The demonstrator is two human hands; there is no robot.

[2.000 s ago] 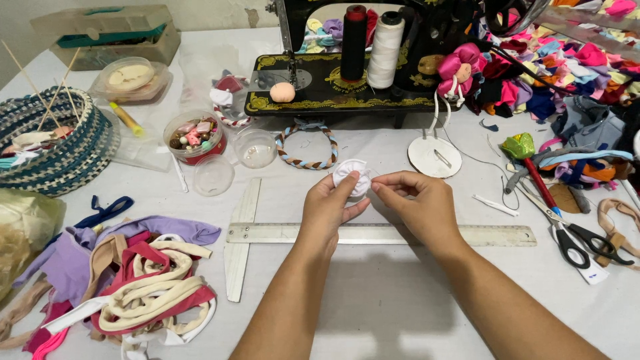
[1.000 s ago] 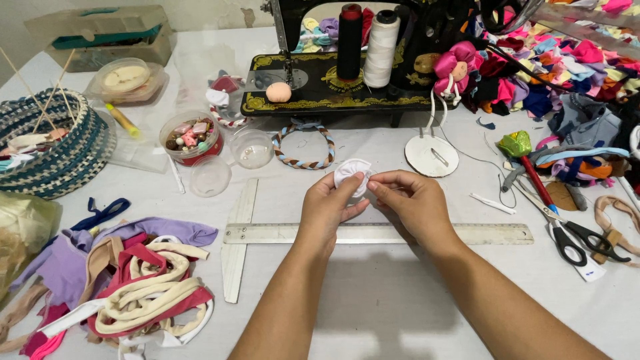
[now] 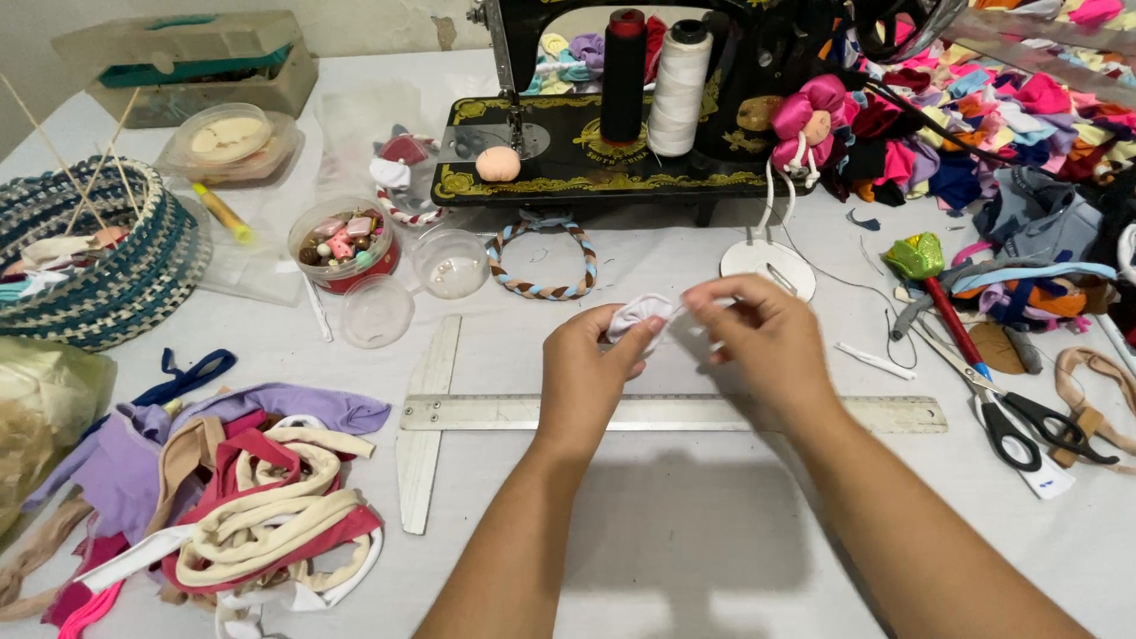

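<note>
My left hand (image 3: 590,364) pinches a small gathered round of white fabric (image 3: 641,318) between thumb and fingers, above the metal T-square (image 3: 674,414). Just to its right, my right hand (image 3: 754,328) is raised with thumb and forefinger pressed together; a thin strand seems to run from them to the fabric, but a needle cannot be made out. Behind the hands stands a black sewing machine (image 3: 568,169) with a black thread spool (image 3: 624,80), a white thread spool (image 3: 680,89) and a peach pincushion (image 3: 498,164) on its bed. A braided fabric ring (image 3: 543,288) lies before it.
Scissors (image 3: 1003,399) and a red stick with a green glittery top (image 3: 945,311) lie at right. A bead tub (image 3: 344,244), clear lids (image 3: 377,311), a woven basket (image 3: 169,257) and fabric strips (image 3: 266,506) are at left. Colourful scraps (image 3: 1021,98) fill the back right.
My right hand has moved away from the white fabric, up and to the right, leaving a small gap between the hands. My left hand still holds the fabric in about the same place.
</note>
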